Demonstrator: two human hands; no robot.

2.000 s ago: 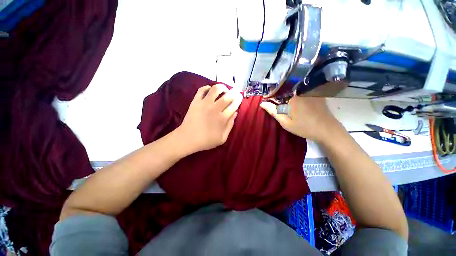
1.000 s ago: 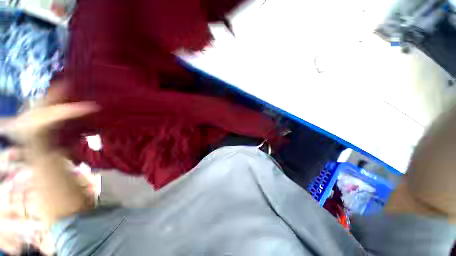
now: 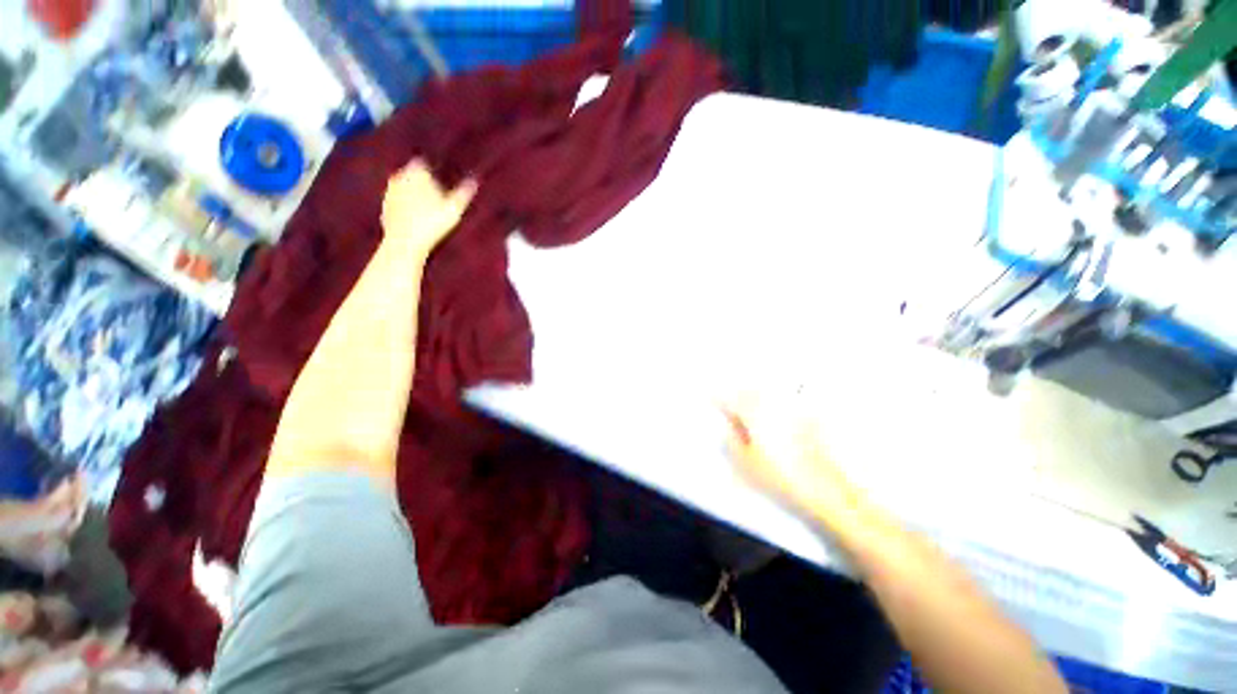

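A large maroon garment bundle (image 3: 468,319) lies on the left end of the white table and hangs over its edge. My left hand (image 3: 426,206) is on top of the bundle, seen from the back; whether its fingers grip the cloth cannot be told. My right hand (image 3: 773,447) is blurred, low over the white table in front of the sewing machine, with no cloth seen in it. The sewing machine (image 3: 1072,258) stands at the right, and no maroon cloth lies at its needle area.
Thread snips (image 3: 1172,556) and black-handled scissors (image 3: 1196,461) lie at the right of the white table (image 3: 814,203). Another machine with a blue disc (image 3: 261,153) stands at the upper left. Light blue scraps (image 3: 102,353) are heaped at the left.
The maroon piece that both hands held at the needle is gone from there. My left hand has moved left onto the bundle. My right hand has left the needle area. The view has turned left.
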